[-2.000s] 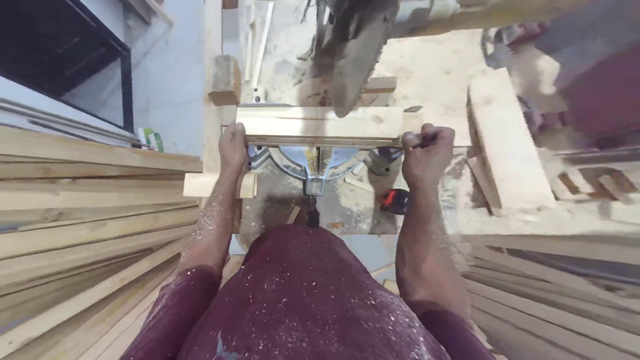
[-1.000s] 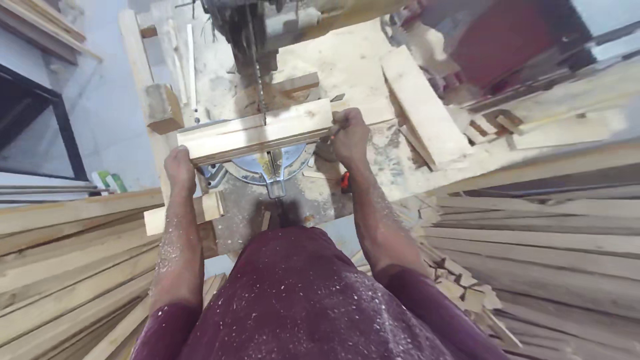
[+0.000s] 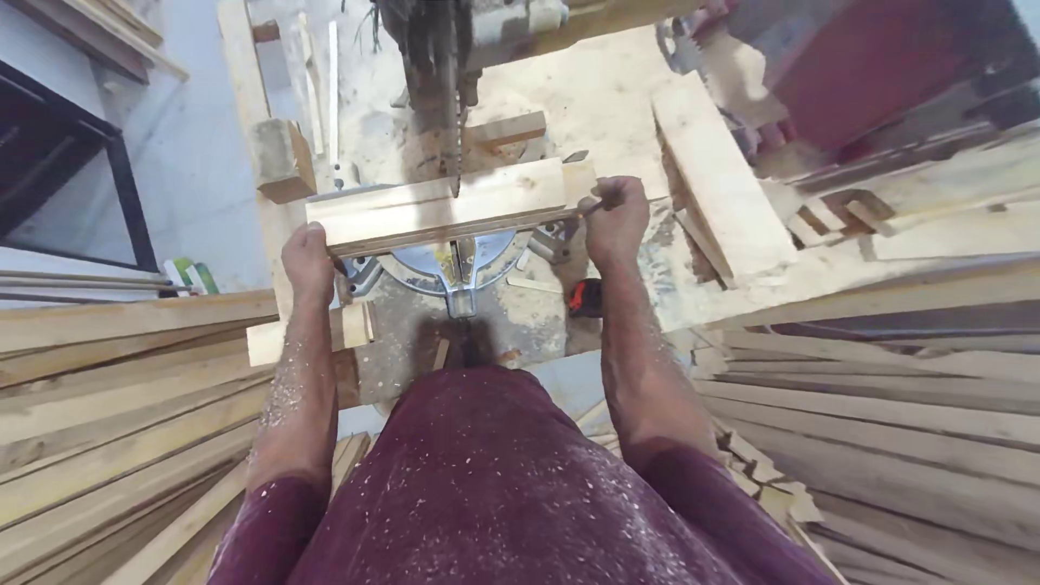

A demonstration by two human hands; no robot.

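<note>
A short stack of wooden boards lies across the round table of a miter saw, under its raised blade. My left hand grips the boards' left end, thumb on top. At the right end, my right hand is curled round the boards, its fingertips partly hidden. The saw's front handle points towards my body. A black and red tape measure lies beside my right forearm.
A wooden block stands behind my left hand. A thick board lies to the right, offcuts around it. Long planks fill the lower left, and more the lower right. Another person is at the upper right.
The view has shifted and turned. The boards' right end, even two seconds ago, now shows pieces offset from one another. Both hands stay at the two ends.
</note>
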